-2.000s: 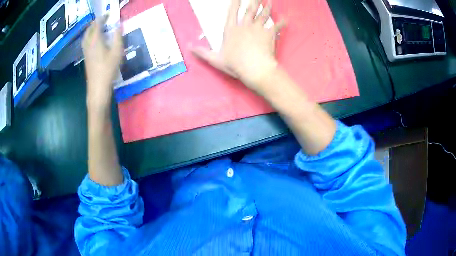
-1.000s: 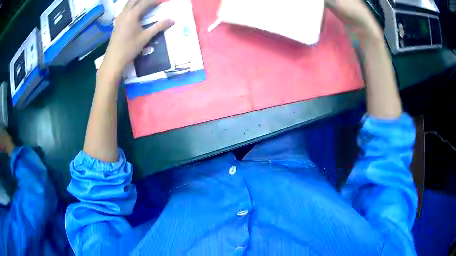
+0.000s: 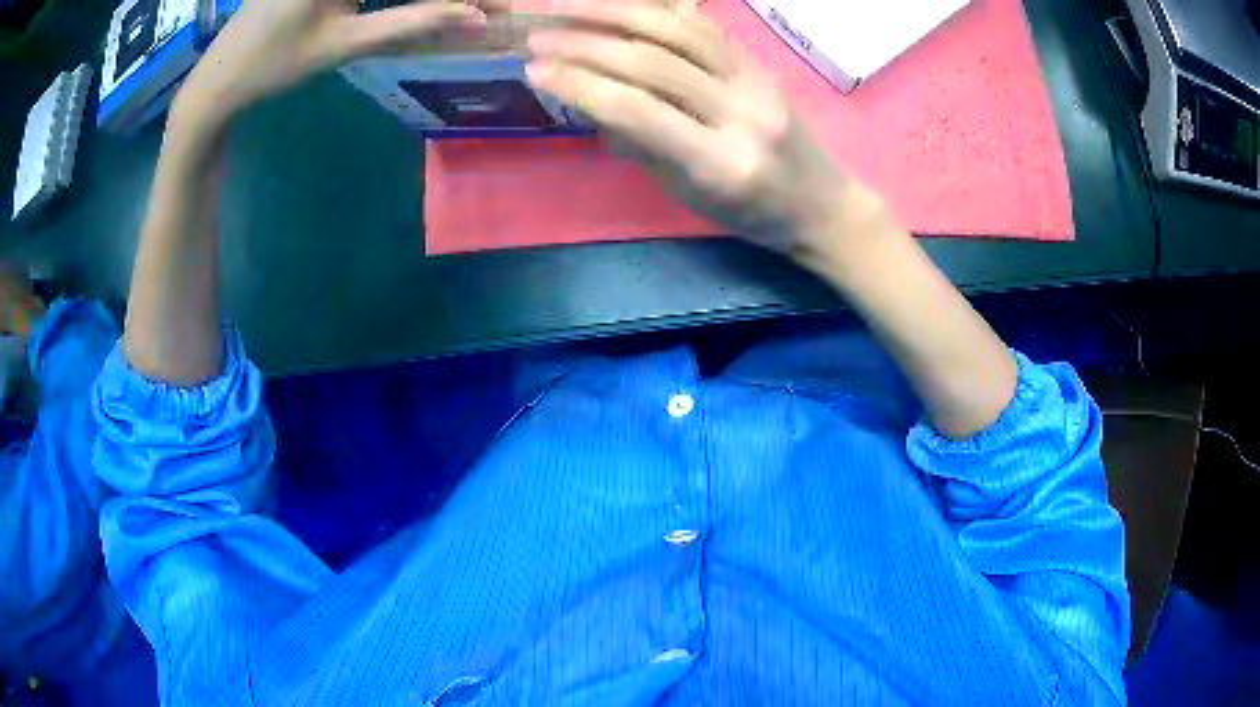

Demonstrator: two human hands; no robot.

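Observation:
A printed sleeve [image 3: 470, 100], white and blue with a dark picture, is held up at the mat's left end, between my two hands. My left hand [image 3: 311, 42] is at its upper left, partly cut off by the top edge. My right hand [image 3: 691, 118] has its fingers over its right side. The sleeve's top is hidden by the fingers. A white box [image 3: 877, 28] lies on the pink-red mat [image 3: 953, 152] to the right of my right hand, cut off by the top edge.
Blue-and-white retail boxes [image 3: 159, 55] lie at the upper left, with a white stack [image 3: 53, 142] beyond them. The digital scale [image 3: 1205, 104] stands at the right, its cable running down the dark green bench [image 3: 332, 263]. Another person's blue sleeve [image 3: 69, 401] is at the far left.
My right hand has moved left from the white box to the sleeve. The white box now lies on the mat. The sleeve has been lifted and tilted, and the view has shifted.

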